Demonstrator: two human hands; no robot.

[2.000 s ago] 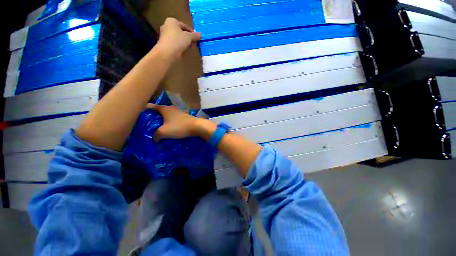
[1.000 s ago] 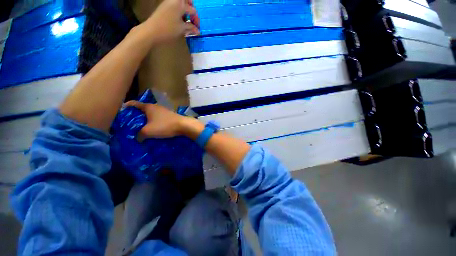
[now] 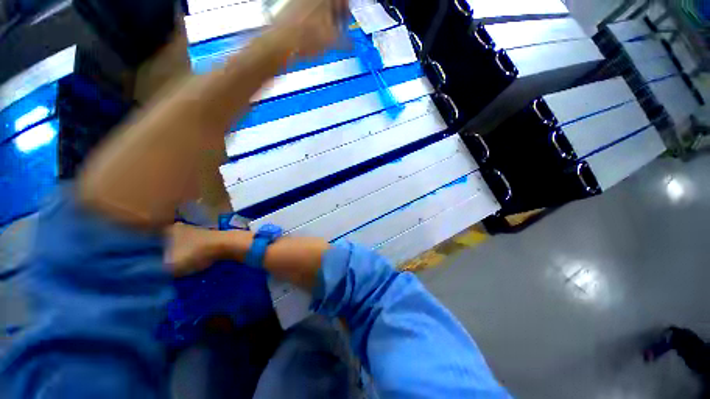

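Light-grey metal cases (image 3: 358,183) lie in a stack in front of me, with flat blue film (image 3: 327,99) on the farther ones. My left hand (image 3: 315,27), blurred at the top edge, is closed on a loose strip of blue film (image 3: 380,74). The strip trails right and down over the cases, near white paper labels (image 3: 395,47). My right hand (image 3: 189,248), with a blue wrist strap (image 3: 263,245), is on a crumpled ball of blue film (image 3: 218,292) above my legs. My left forearm and sleeve partly hide the right hand's fingers and the ball.
Another film-covered stack (image 3: 31,160) stands at the left. Black case ends with silver handles (image 3: 498,175) face more cases (image 3: 603,128) at the right. Yellow-black tape (image 3: 448,248) marks the grey floor (image 3: 537,273). A dark shape (image 3: 689,347) is at the lower right edge.
The view has turned right. My left hand has moved from the near film edge across the cases, and a blue strip has come loose. My right hand stays at the film ball.
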